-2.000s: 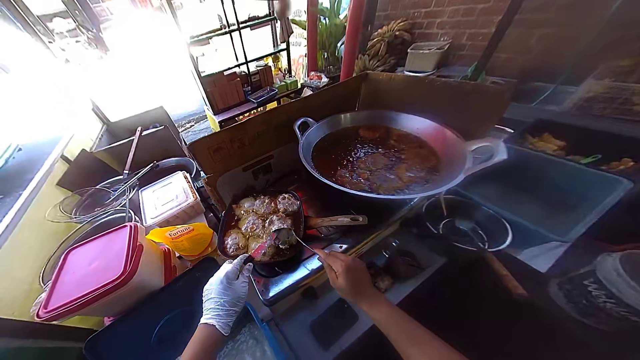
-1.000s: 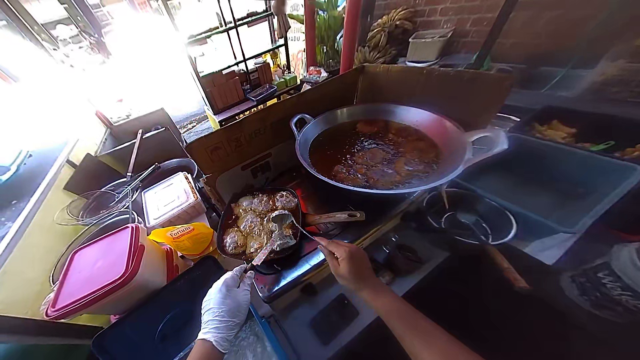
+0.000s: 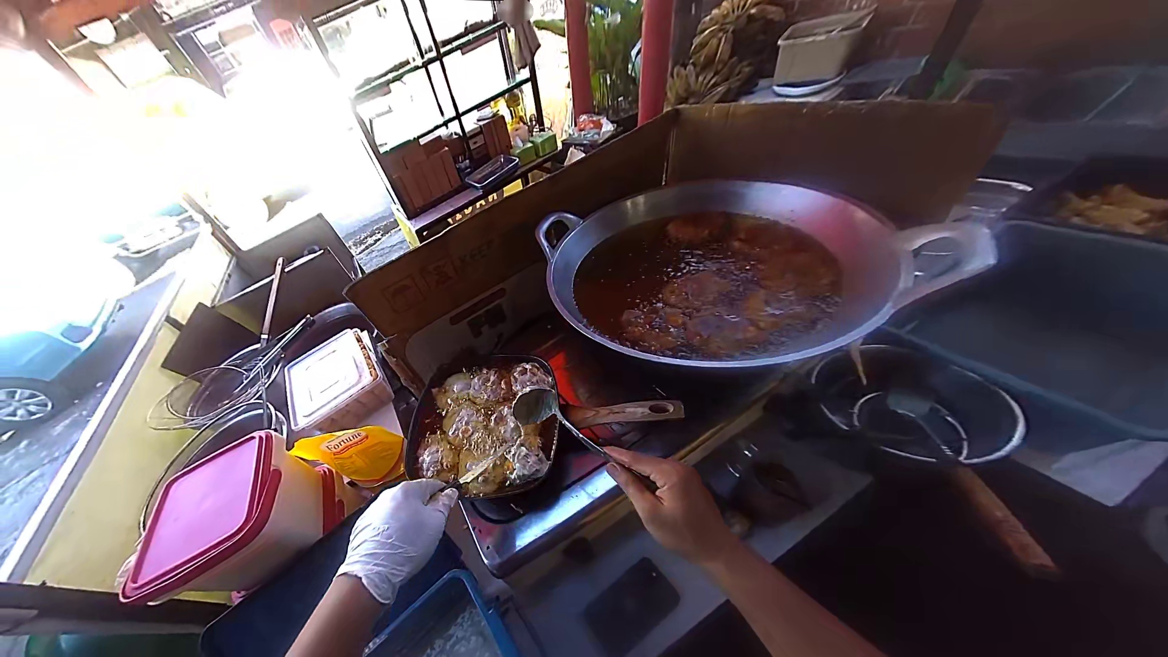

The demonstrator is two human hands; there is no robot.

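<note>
A dark square frying pan (image 3: 484, 424) with a wooden handle (image 3: 630, 413) sits on the stove, several battered pieces frying close together in its oil. My gloved left hand (image 3: 399, 534) grips a thin utensil (image 3: 479, 467), whose kind I cannot tell; its tip lies over the near pieces. My bare right hand (image 3: 672, 502) is closed on the handle of a metal spoon or ladle (image 3: 535, 406), its bowl over the right part of the pan. Behind, a large metal wok (image 3: 721, 356) holds bubbling brown oil with several pieces in it.
Cardboard (image 3: 839, 137) screens the wok's far side. At the left are a tub with a pink lid (image 3: 212, 506), a yellow pouch (image 3: 351, 453), a clear-lidded box (image 3: 333, 379) and wire strainers (image 3: 219, 388). A round pan (image 3: 1008, 429) and a blue-grey tray (image 3: 1077, 310) are at the right.
My right hand's spoon has moved from the pan's near edge up to its right part, over the pieces. My left hand's utensil remains at the near side of the pan.
</note>
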